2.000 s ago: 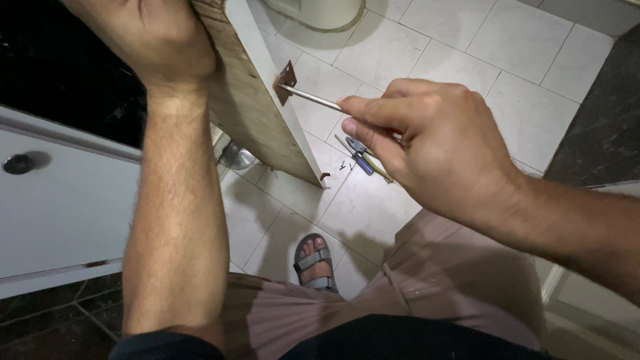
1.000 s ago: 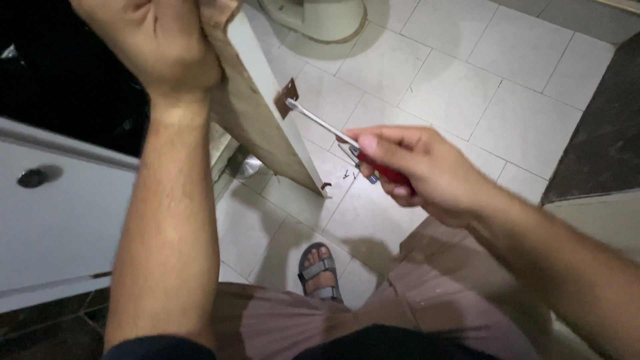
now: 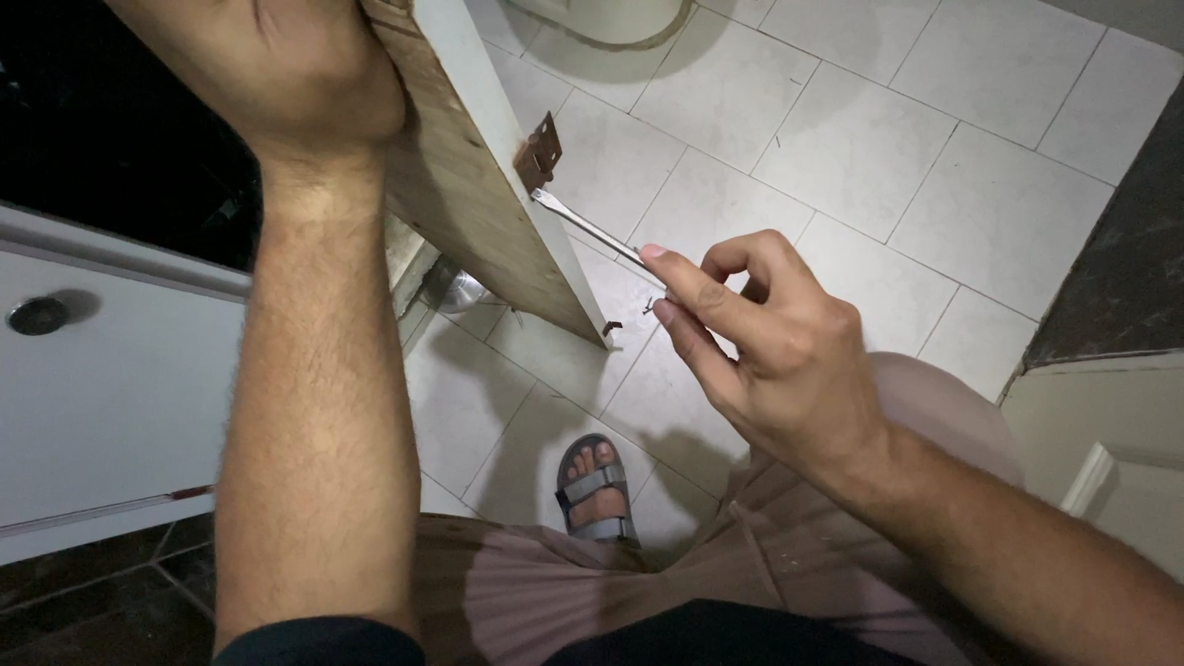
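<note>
My right hand holds a flat-blade screwdriver, fingers on its shaft; the handle is hidden in the hand. The blade tip is at the lower edge of a rusty metal hinge on the white edge of a wooden door panel. Lower on that edge sits a second, small rusty metal piece. My left hand is at the panel's upper part, its fingers cut off by the frame, so its grip cannot be made out.
Small screws lie on the tiled floor. A white cabinet front with a round knob is at the left. A toilet base stands at the top. My sandalled foot is below the panel.
The screwdriver tip has moved from the hinge plate's face to its lower edge. My right hand has shifted its hold, from the red handle a second ago to the shaft.
</note>
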